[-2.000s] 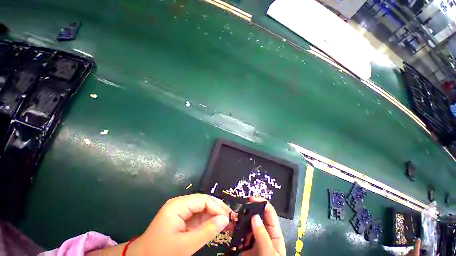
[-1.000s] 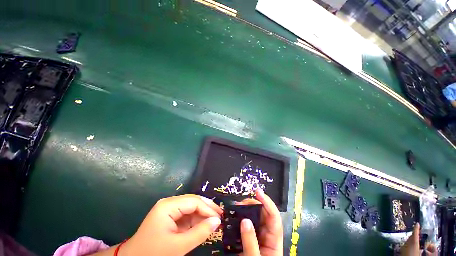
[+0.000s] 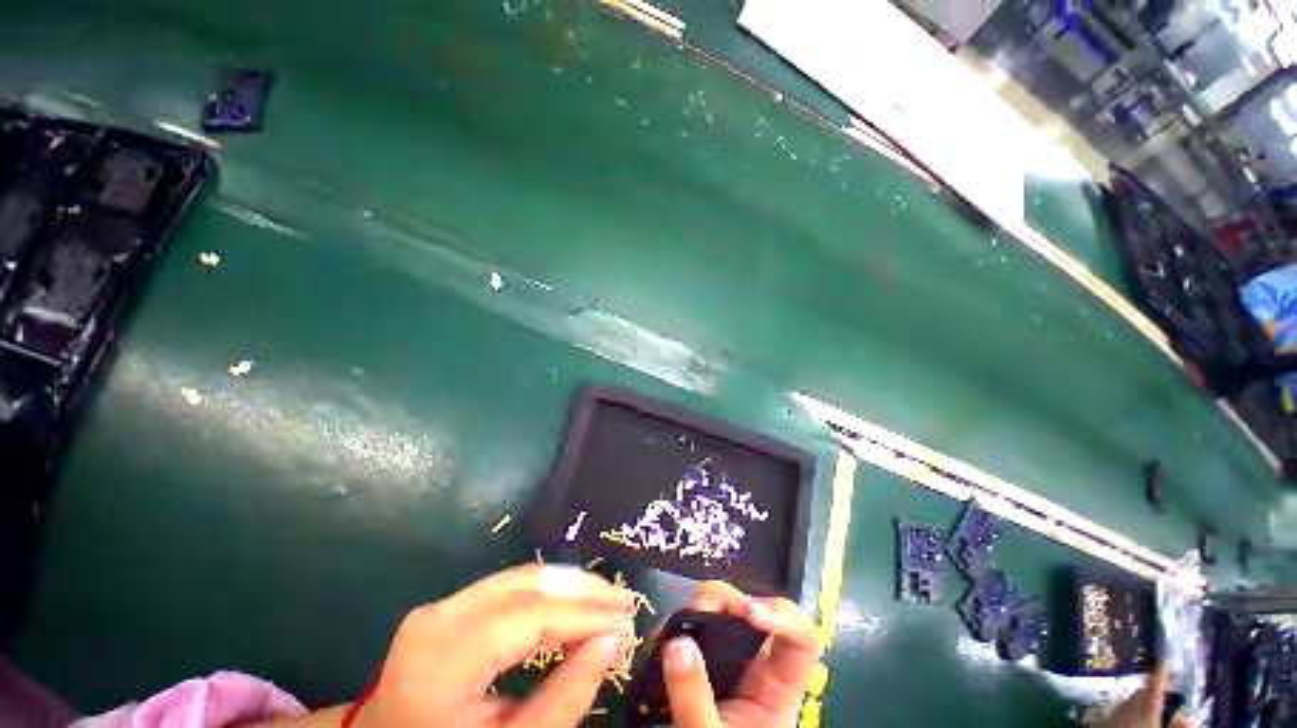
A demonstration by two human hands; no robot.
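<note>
My right hand [image 3: 754, 668] holds a black plastic housing [image 3: 716, 643] at the bottom centre, with the thumb on its face. My left hand [image 3: 498, 640] is beside it, its fingertips at the heap of gold-tan brass pins [image 3: 623, 634] on the table; whether it grips a pin cannot be told. The black parts tray [image 3: 804, 526] lies just beyond my hands, with small pale contacts [image 3: 697, 518] scattered inside it. The lower part of the housing is hidden by my right thumb and the picture's edge.
Blister tray [image 3: 86, 270] at the left. Part-filled housings [image 3: 981, 569] right of the yellow tape [image 3: 835, 548]. Parts box [image 3: 1112, 626], clear bag [image 3: 1181, 626] and another person's hand [image 3: 1138, 707] at the lower right. A single housing [image 3: 236, 101] lies upper left; white board [image 3: 910, 107] at the far side.
My left hand has moved from the housing down to the brass pins, its fingers now spread over them. The housing in my right hand is tilted differently. The single housing upper left has shifted slightly right.
</note>
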